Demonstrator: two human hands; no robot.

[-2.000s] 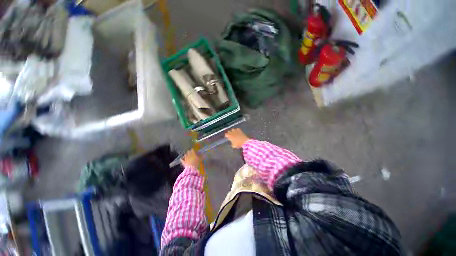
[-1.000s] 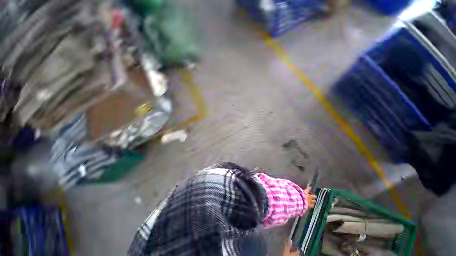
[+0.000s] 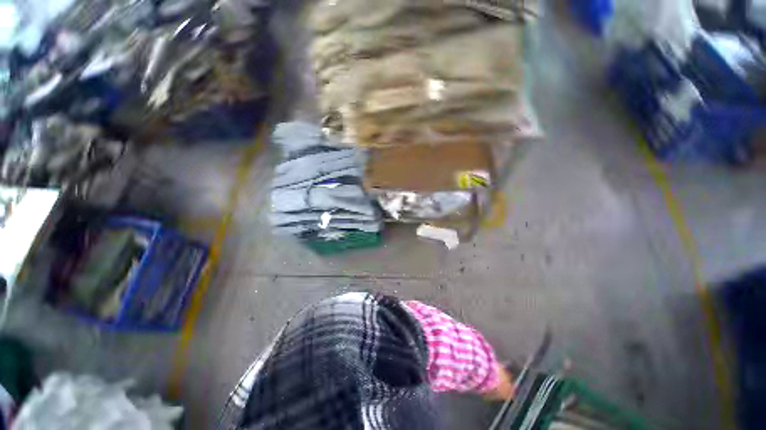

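Note:
My left hand [image 3: 502, 383], below the pink checked sleeve, is at the grey trolley handle [image 3: 532, 361] near the bottom edge, right of centre. It looks closed round the bar, though the view is blurred. My right hand is out of the picture. The green crate [image 3: 592, 405] on the trolley is cut off by the bottom edge. Pale cloth bundles [image 3: 579, 420] show partly inside it.
A beige cloth pile [image 3: 420, 76] stands ahead, with a cardboard box [image 3: 428, 165] and grey-blue bundles [image 3: 323, 189] at its near side. Blue crates [image 3: 164, 273] stand left; more blue crates [image 3: 714, 126] stand right. Yellow lines mark the floor. A white scrap [image 3: 438, 235] lies ahead.
The view has swung left. The piles have moved from the left to the middle. The green crate has slid down towards the bottom edge, and my right hand has left the picture.

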